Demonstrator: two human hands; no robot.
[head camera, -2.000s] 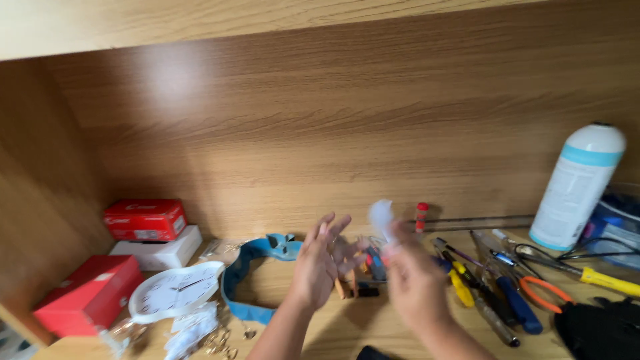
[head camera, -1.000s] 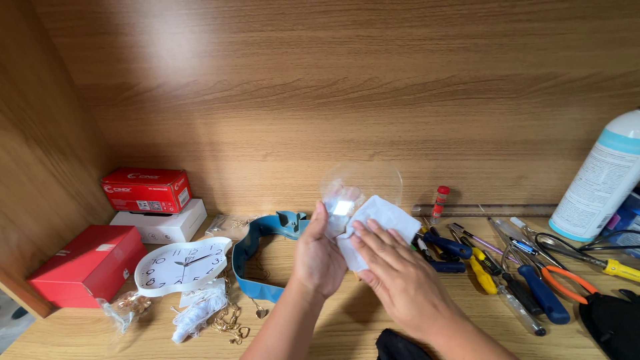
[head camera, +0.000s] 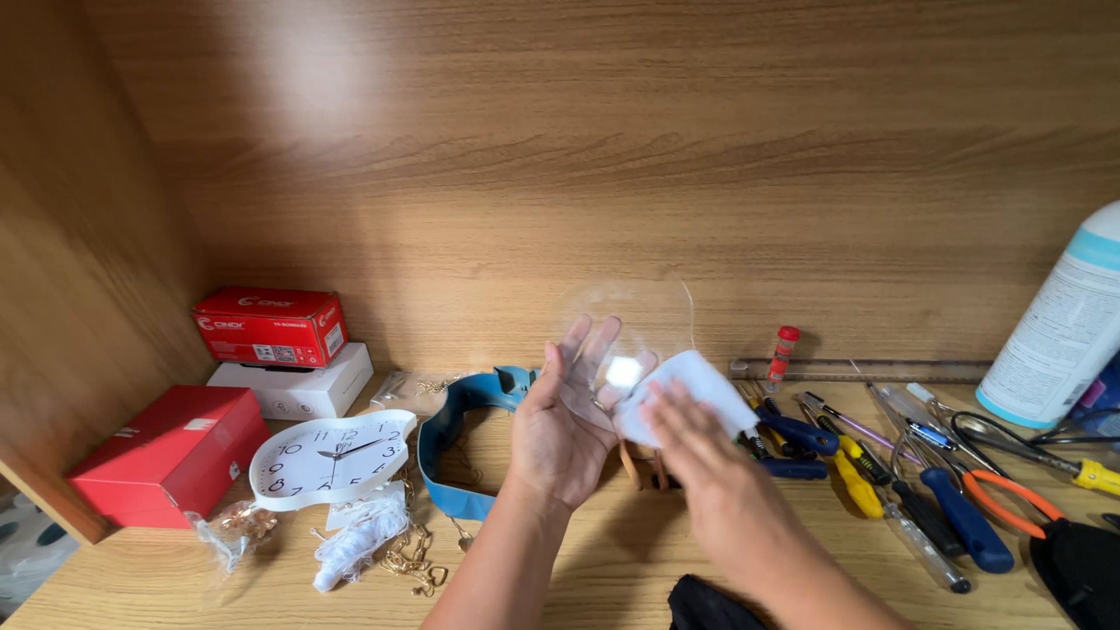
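My left hand (head camera: 560, 420) holds a clear round pane (head camera: 652, 306), its palm behind the pane and its thumb at the near side. Against the pane's lower right part, my right hand (head camera: 700, 437) presses a folded white cloth (head camera: 717, 394) with flat, blurred fingers. Below and left of my left hand stands a teal clock frame (head camera: 446, 455) on the wooden surface. A white clock dial with hands (head camera: 332, 455) leans left of that frame.
Red boxes (head camera: 166, 451) and a white box (head camera: 306, 385) stand left. White thread (head camera: 363, 534) and gold chains (head camera: 416, 560) lie in front. Pliers, screwdrivers (head camera: 962, 516) and a soldering iron (head camera: 1098, 477) lie right, near a spray can (head camera: 1054, 324). A black cloth (head camera: 709, 604) is at the front.
The hands, apart and blurred two seconds ago, have come together at the pane. Since one second ago, the right hand with the cloth has shifted slightly against the pane.
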